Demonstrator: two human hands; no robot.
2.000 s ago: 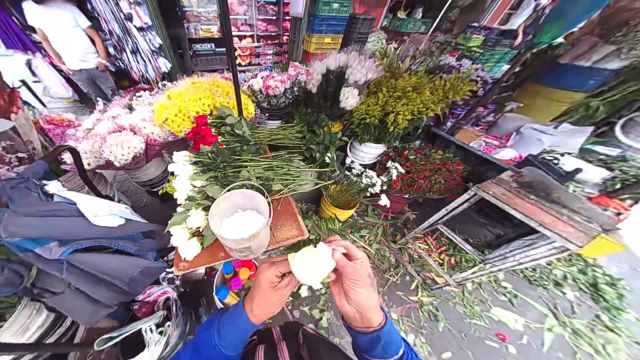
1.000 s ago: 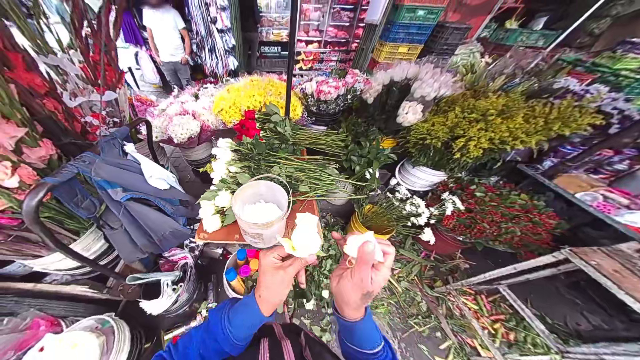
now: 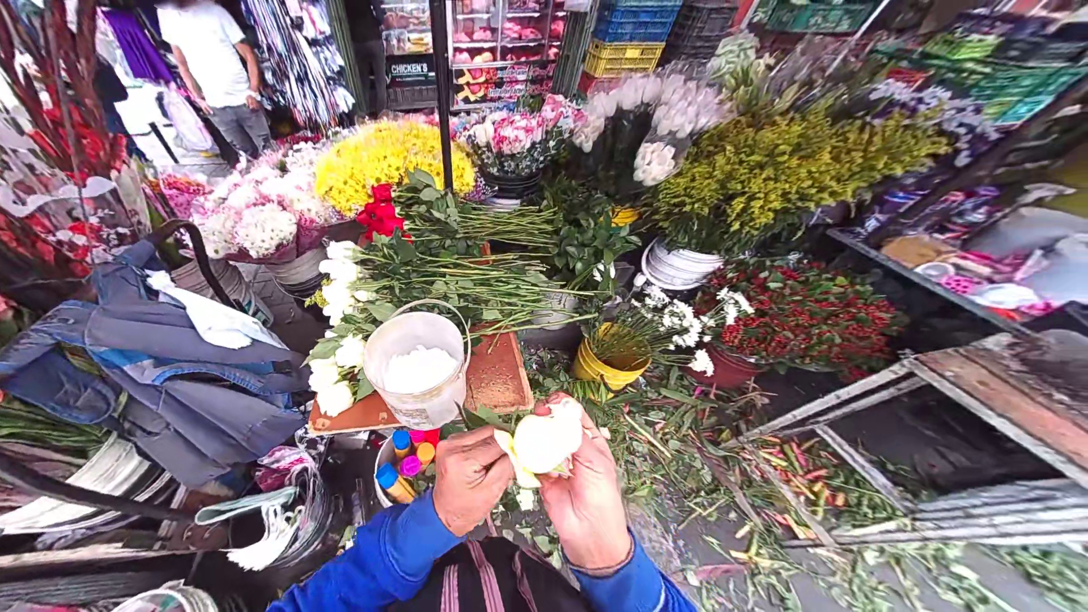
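Observation:
A white rose bloom [image 3: 548, 438] is between my two hands, low in the middle of the view. My right hand [image 3: 586, 493] holds the bloom from its right side. The fingers of my left hand [image 3: 469, 476] pinch a pale petal at the bloom's left edge. Just beyond my left hand, a translucent plastic bucket [image 3: 416, 365] with white contents stands on a reddish-brown board [image 3: 500, 374]. Behind it lie long green stems [image 3: 510, 285] with white roses [image 3: 336, 382] at their left end and red roses [image 3: 381, 214] farther back.
A container of bright-capped cans or bottles [image 3: 395, 483] sits left of my hands. A yellow bucket [image 3: 608, 365] and red-berried branches [image 3: 807, 314] are ahead right. A wooden frame [image 3: 1003, 408] stands at right, cut leaves [image 3: 680, 459] litter the ground, and a person [image 3: 212, 64] stands back left.
One second ago my hands were apart, each with white petals or a bloom; now they meet at one white rose. The view has shifted between frames.

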